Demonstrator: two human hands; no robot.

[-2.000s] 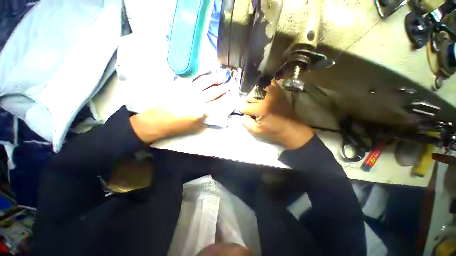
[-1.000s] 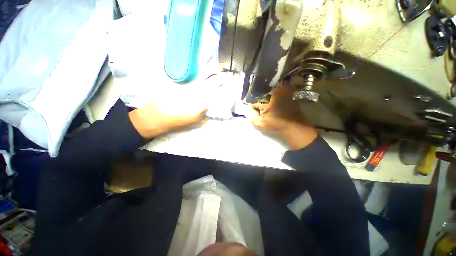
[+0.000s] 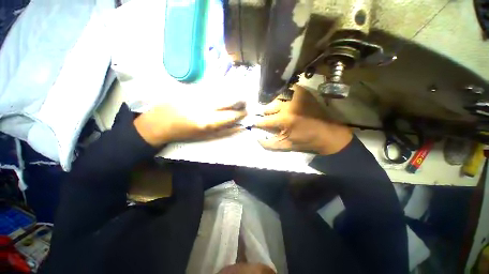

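Note:
My left hand (image 3: 187, 122) lies on white fabric (image 3: 145, 80) left of the needle area, fingers pointing right, partly washed out by glare. My right hand (image 3: 297, 126) is just right of and below the needle area, its fingertips close to my left fingertips. A small dark bit of cloth edge shows between the fingertips. Glare hides whether either hand pinches the cloth. The sewing machine (image 3: 370, 69) stands over my right hand, its presser foot and needle hidden or lost in glare.
A teal case (image 3: 184, 40) lies behind my left hand. Pale padded pieces (image 3: 48, 69) heap at the left. Black-handled scissors (image 3: 397, 147), a red cutter (image 3: 420, 158) and a yellow-handled tool (image 3: 474, 160) lie on the table's right. White material (image 3: 236, 230) lies between my legs.
The view has shifted, so the machine sits slightly higher. My right hand is now flatter and more in view, with its fingers spread towards the left hand. My left fingertips reach further right.

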